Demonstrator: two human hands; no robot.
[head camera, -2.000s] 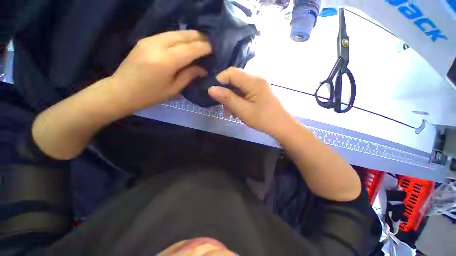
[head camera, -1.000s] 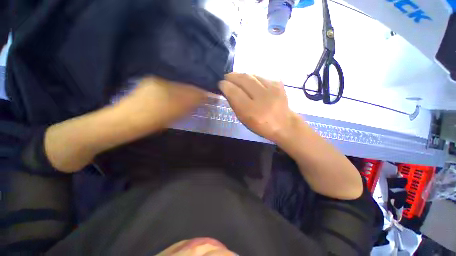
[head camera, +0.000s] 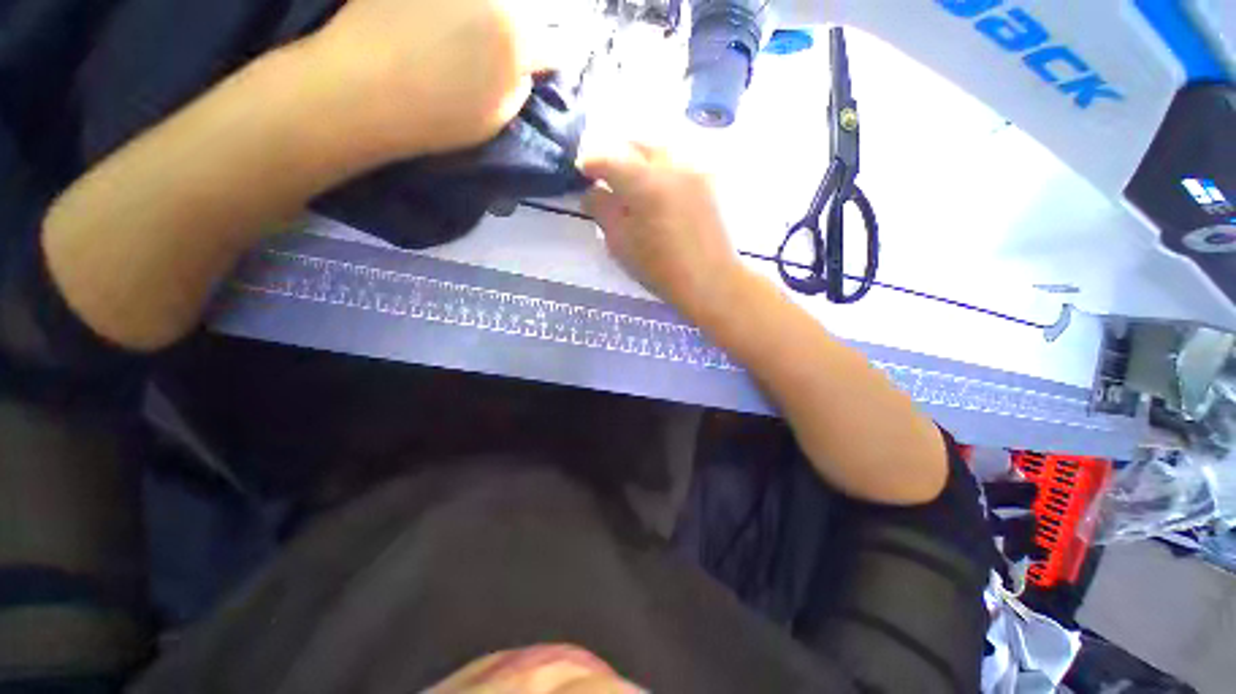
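Observation:
A dark cloth garment piece (head camera: 420, 198) lies on the left of the white tabletop, with a glossy folded edge near the needle area. My left hand (head camera: 441, 68) rests on the cloth near the top, its fingers partly lost in glare. My right hand (head camera: 653, 210) pinches the right end of the cloth by its fingertips. The presser foot and needle are washed out by bright light and cannot be made out. The white sewing machine head (head camera: 1003, 95) with "JACK" lettering is at the upper right.
Black shears (head camera: 840, 176) lie right of my right hand. A grey-blue cylinder (head camera: 718, 68) stands between the hands and shears. A ruled edge (head camera: 542, 325) runs along the table front. A red crate (head camera: 1064, 508) and clear plastic (head camera: 1166, 481) are at the lower right.
My left hand has moved up and over the cloth toward the machine. The cloth has shifted up and left, uncovering more ruled edge. The view has moved, so the shears appear further left.

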